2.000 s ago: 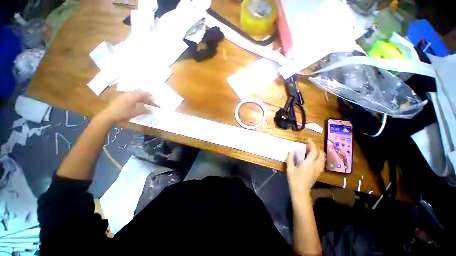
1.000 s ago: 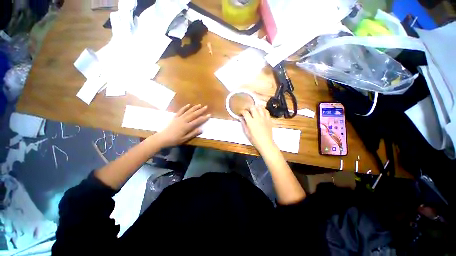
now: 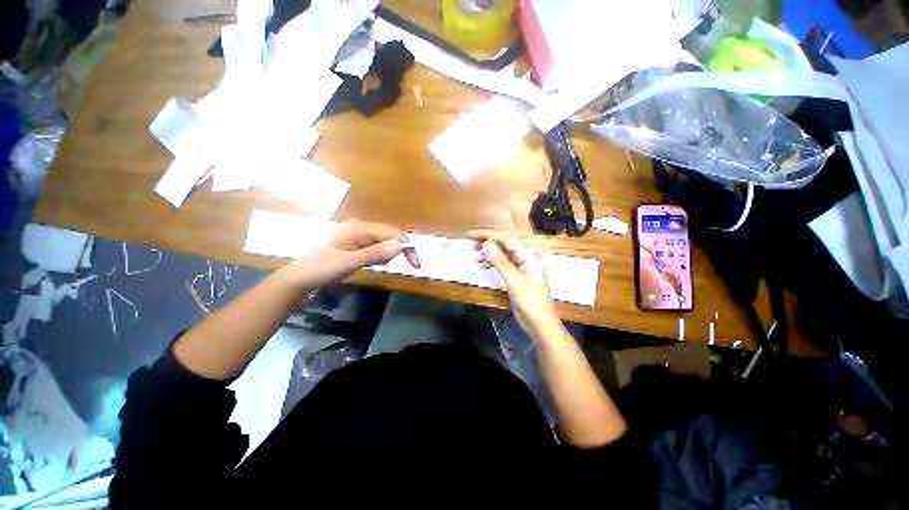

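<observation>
A long white strip [image 3: 570, 277] lies flat along the table's front edge. My left hand [image 3: 361, 249] and my right hand [image 3: 510, 264] are above its middle, a short gap apart. Between their fingertips they hold the thin white tape roll [image 3: 440, 242], seen almost edge-on as a narrow pale line against the white strip. My left hand covers part of the strip. Whether a tape end is loose cannot be told.
Black shears [image 3: 565, 189] and a lit smartphone [image 3: 664, 257] lie to the right. Heaped white strips [image 3: 254, 120] lie at left. A white cut piece [image 3: 480, 137], yellow packing tape [image 3: 478, 22] and a clear plastic bag [image 3: 718, 134] lie further back.
The tape roll has left the table beside the shears and is now between both hands. My hands first came inward from the strip's ends; my left hand no longer lies spread flat.
</observation>
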